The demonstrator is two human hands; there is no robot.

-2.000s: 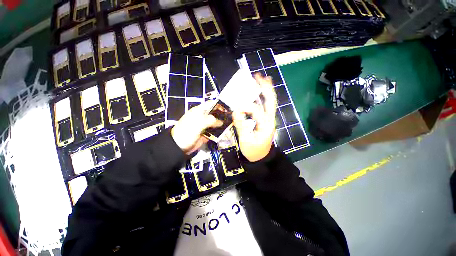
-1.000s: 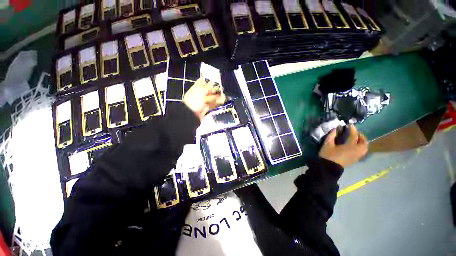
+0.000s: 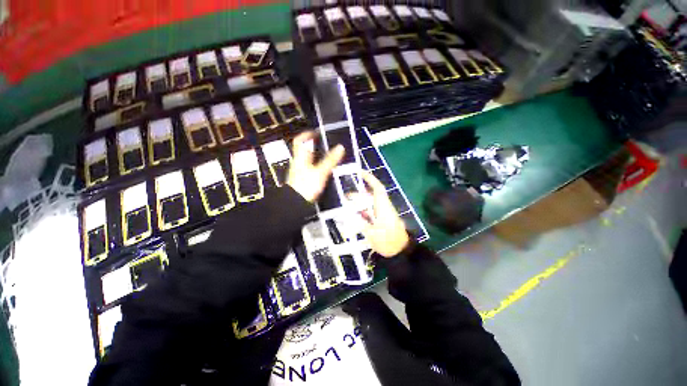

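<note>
A long white-edged sticker sheet (image 3: 334,113) slants over the right end of the display tray, with black rectangles in its upper part and open windows in its lower part. My left hand (image 3: 310,172) is at the sheet's left edge, fingers spread and empty. My right hand (image 3: 383,222) is at its right edge, fingertips closed on it; the contact is blurred. Another sticker sheet (image 3: 393,188) lies to the right, partly behind my right hand. Gold-rimmed phone displays (image 3: 172,200) stand in rows in the black blister tray; my left sleeve covers some.
A bright pile of white liner frames (image 3: 49,301) lies at left. More display trays stand behind, with a tray stack (image 3: 429,98) at back right. Crumpled film scraps (image 3: 482,167) lie on the green mat (image 3: 554,124). Red trays (image 3: 113,34) are at the back left.
My right hand has come back from the scraps to the sheet. My left hand has opened its fingers. The sheet is now long and slanted between the hands. The view has shifted.
</note>
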